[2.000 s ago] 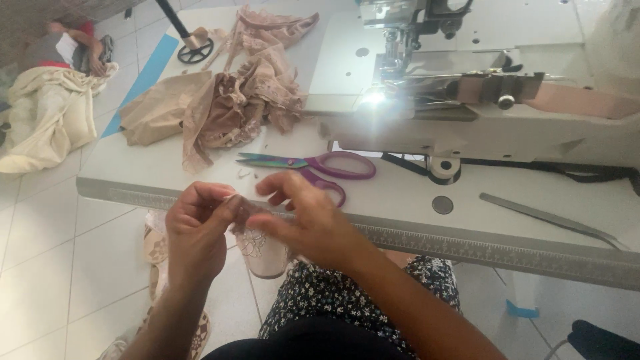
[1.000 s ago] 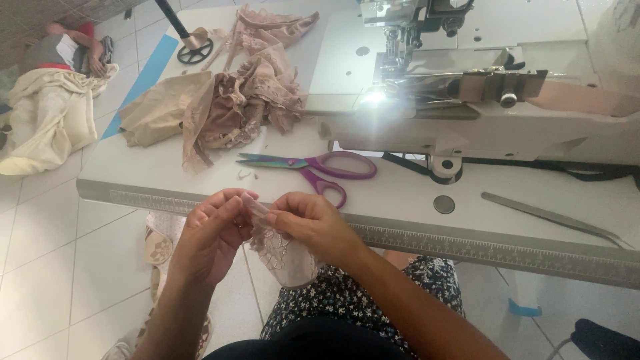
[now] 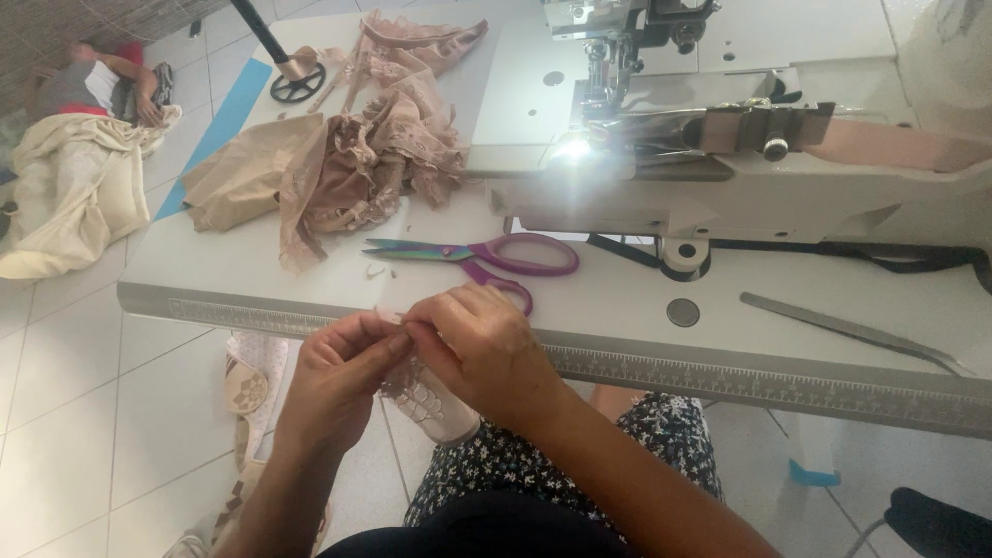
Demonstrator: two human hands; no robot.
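Note:
A piece of pale pink lace fabric (image 3: 434, 407) hangs below my fingers in front of the table's edge. My left hand (image 3: 341, 376) pinches its upper edge between thumb and forefinger. Right beside it, my right hand (image 3: 480, 353) grips the same edge, fingertips nearly touching the left ones. Just beyond my right hand lie purple-handled scissors (image 3: 465, 252), their blades pointing left. Metal tweezers (image 3: 845, 322) rest to the right on the tabletop. Farther back is a heap of beige and pink lace fabric (image 3: 387, 147).
A sewing machine (image 3: 775, 194) with its lamp lit and a pink band (image 3: 868, 147) fed through a guide fills the back right. A ruler strip (image 3: 659, 368) runs along the table's front edge. At the far left another person (image 3: 93, 85) sits with cream cloth (image 3: 77, 186).
Two seconds ago my right hand's fingers were spread over the lace; they now pinch its edge beside my left fingers. The lace hangs lower than it did then.

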